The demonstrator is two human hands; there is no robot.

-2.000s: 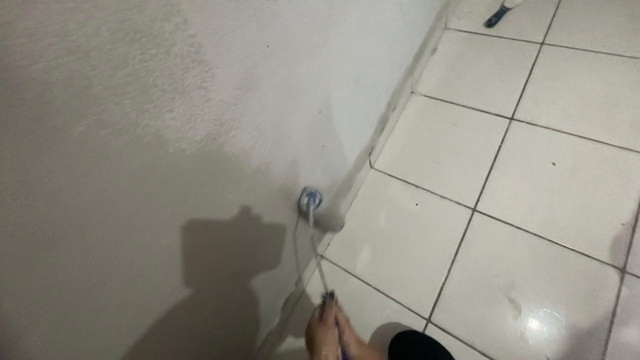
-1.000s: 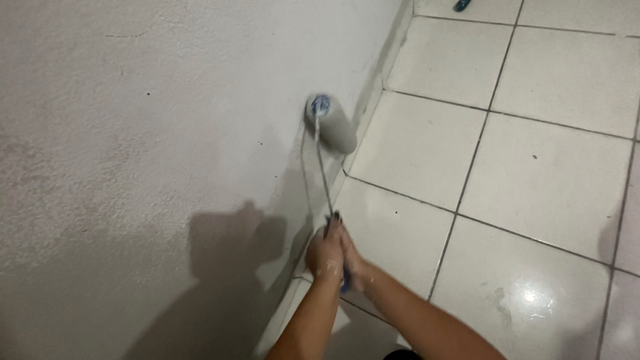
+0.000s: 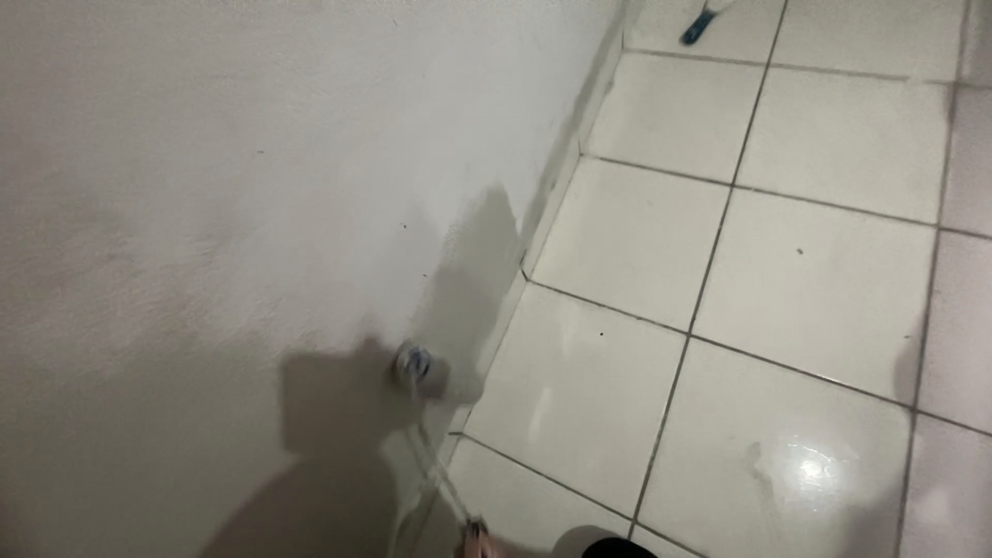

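A paint roller [image 3: 414,364] presses against the lower part of the wall [image 3: 310,155], its frame blurred and slanting down to the bottom edge. At that edge my left hand [image 3: 473,544] closes around the handle, with only the fingers in sight. My right hand [image 3: 508,550] is against it at the handle, mostly cut off by the frame. Darker grey paint [image 3: 473,271] marks the wall above and right of the roller, beside the tile skirting [image 3: 496,333].
White floor tiles [image 3: 612,217] with dark joints run along the wall. A brush with a blue handle [image 3: 697,28] lies on the floor at the top. A dark rounded thing [image 3: 618,549] shows at the bottom edge, and my shadow falls on the wall.
The roller went up the wall beside the skirting and has come back down, with my hands following. A darker grey strip now shows where it passed.
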